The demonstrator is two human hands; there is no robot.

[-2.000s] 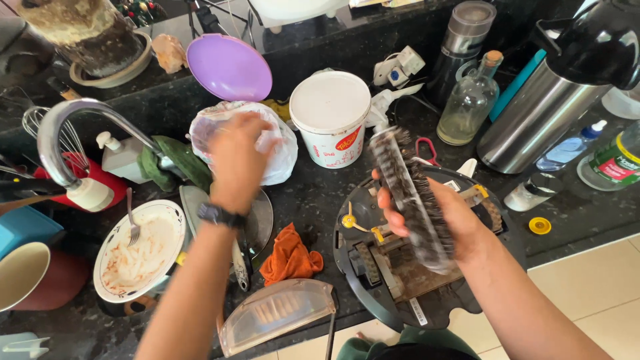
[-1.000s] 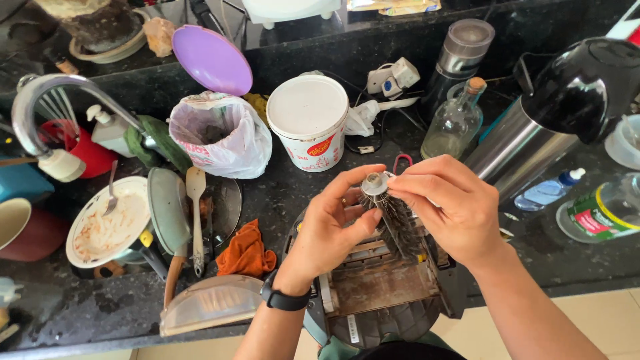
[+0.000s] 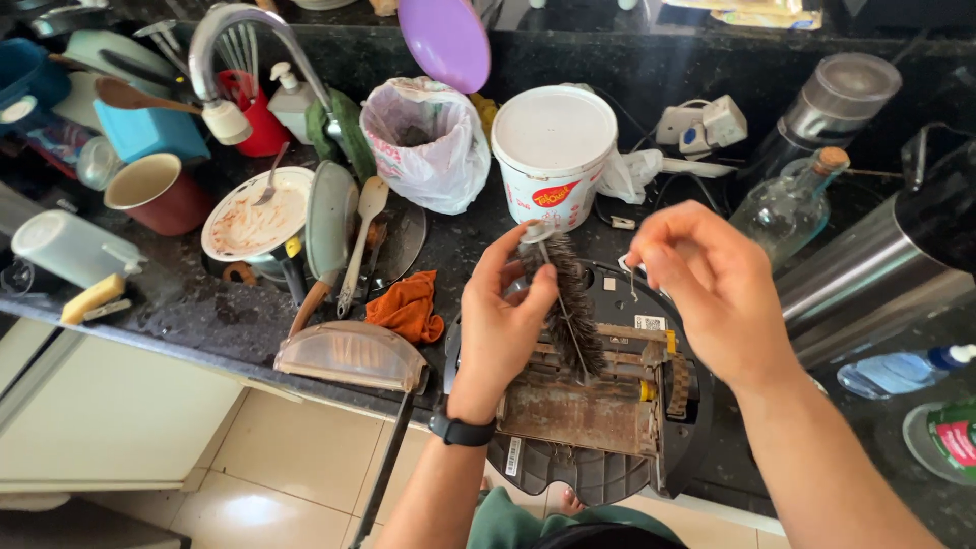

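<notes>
My left hand point(image 3: 507, 316), with a black band on its wrist, grips the pale end of a dark cylindrical bristle brush point(image 3: 570, 309). The brush slants down over an overturned robot vacuum point(image 3: 595, 419), whose brush bay looks brown and dirty. To the right, my right hand point(image 3: 698, 293) is raised with thumb and forefinger pinched on a small wisp of hair or lint point(image 3: 633, 282), which hangs apart from the brush. Yellow clips and a treaded wheel point(image 3: 677, 385) show at the right side of the bay.
A bag-lined bin point(image 3: 427, 152) and a lidded white bucket point(image 3: 555, 130) stand behind. On the left are an orange cloth point(image 3: 408, 306), a clear plastic container point(image 3: 351, 354), a dirty plate point(image 3: 259, 213) and the sink tap point(image 3: 229, 122). A corked bottle point(image 3: 785, 206) and steel flask point(image 3: 862, 267) stand right.
My right hand has moved off the brush end to the right, with a wisp between its fingers. My left hand, over the bin two seconds ago, now holds the brush, which my right hand held then.
</notes>
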